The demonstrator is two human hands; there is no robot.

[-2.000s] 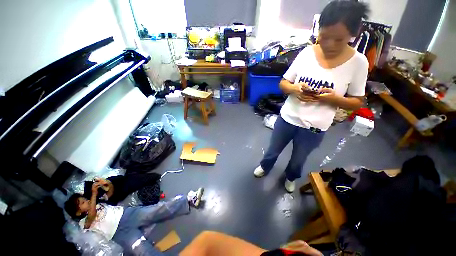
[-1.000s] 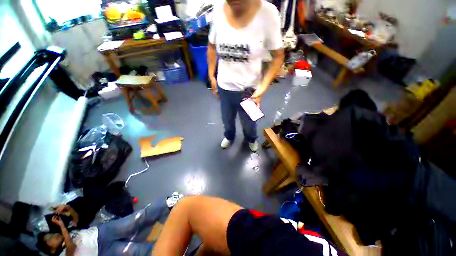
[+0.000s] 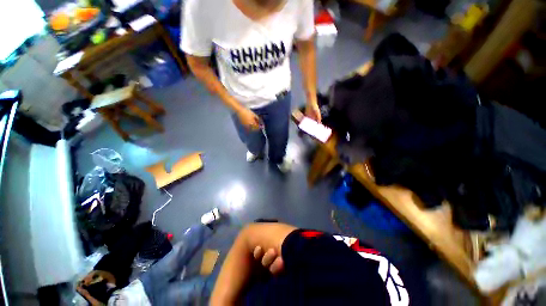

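Observation:
At the bottom, a bare bent limb (image 3: pixel 236 260) meets dark cloth (image 3: pixel 335 269) with red and white marks. Several fingertips (image 3: pixel 269 259) rest on the limb beside the cloth. Which hand they belong to is unclear; the rest of it is hidden, and no other hand of mine is identifiable. A dark garment heap (image 3: pixel 413 119) covers much of the wooden table (image 3: pixel 407 209) at right. A standing person (image 3: pixel 254 60) in a white top and blue trousers holds a phone with a pale face (image 3: pixel 314 128) near the table's corner.
A person lies at lower left, a shoe (image 3: pixel 211 216) pointing inward. A black plastic bag (image 3: pixel 111 200), a cardboard piece (image 3: pixel 175 170) and a wooden stool (image 3: pixel 123 98) stand or lie on the floor at left. Blue material (image 3: pixel 368 206) lies under the table; white crumpled pieces (image 3: pixel 515 257) are at lower right.
The view has swung right and down. The standing person has lowered the phone from chest height and now appears nearer the table. Fingertips now show on the bare limb.

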